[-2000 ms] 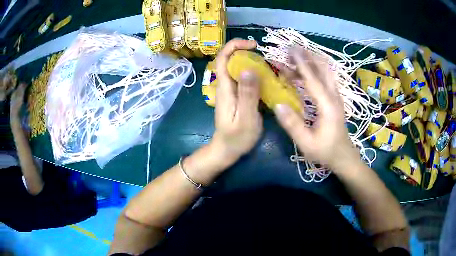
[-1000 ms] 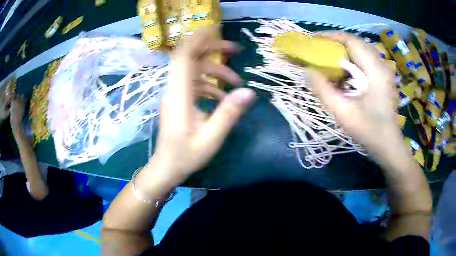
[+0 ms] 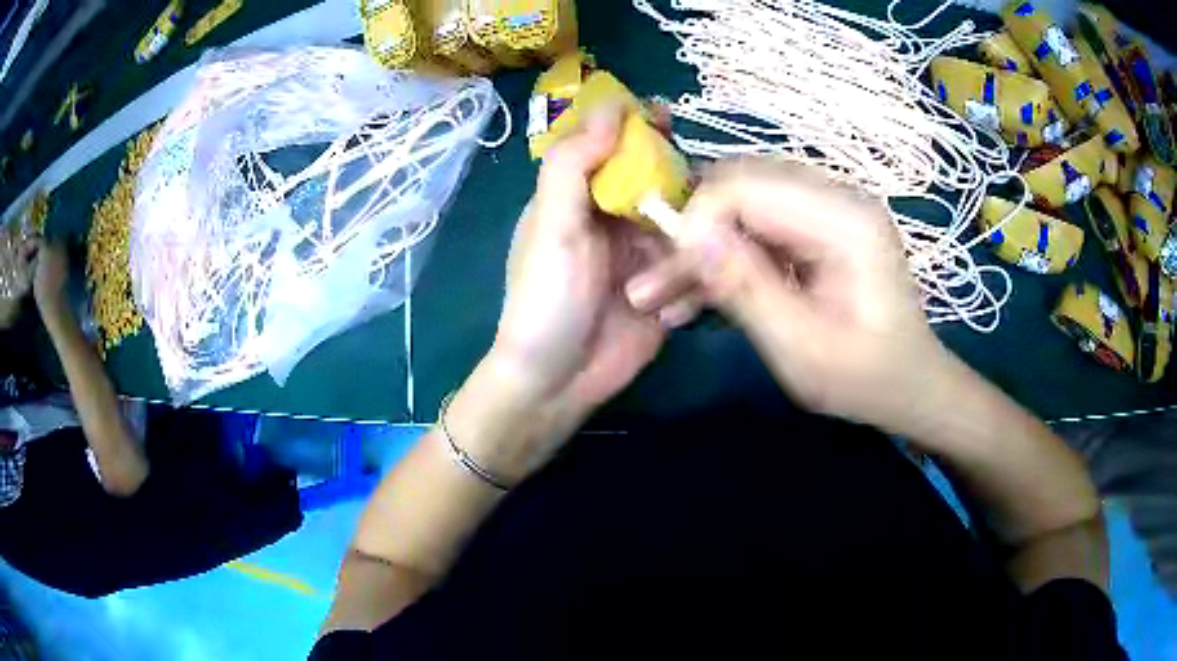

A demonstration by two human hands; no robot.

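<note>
My left hand (image 3: 568, 278) grips a yellow housing (image 3: 636, 162) at the centre, its smooth outer side showing. My right hand (image 3: 800, 291) pinches the end of a white cord loop (image 3: 665, 217) at the housing's lower end. The inside of the housing is hidden. Another yellow unit (image 3: 558, 106) lies on the bench just beyond my left fingers. A heap of white cord loops (image 3: 826, 97) lies beyond my right hand.
A clear bag with white cords (image 3: 291, 233) lies at left. Yellow housings stand in a row (image 3: 478, 29) at the top. A pile of yellow units (image 3: 1078, 168) lies at right. Another person's arm (image 3: 84, 362) is at far left, beside small yellow parts (image 3: 116, 258).
The housing has moved from my right hand into my left hand. My right hand has come back to the centre and now holds a cord at the housing's end.
</note>
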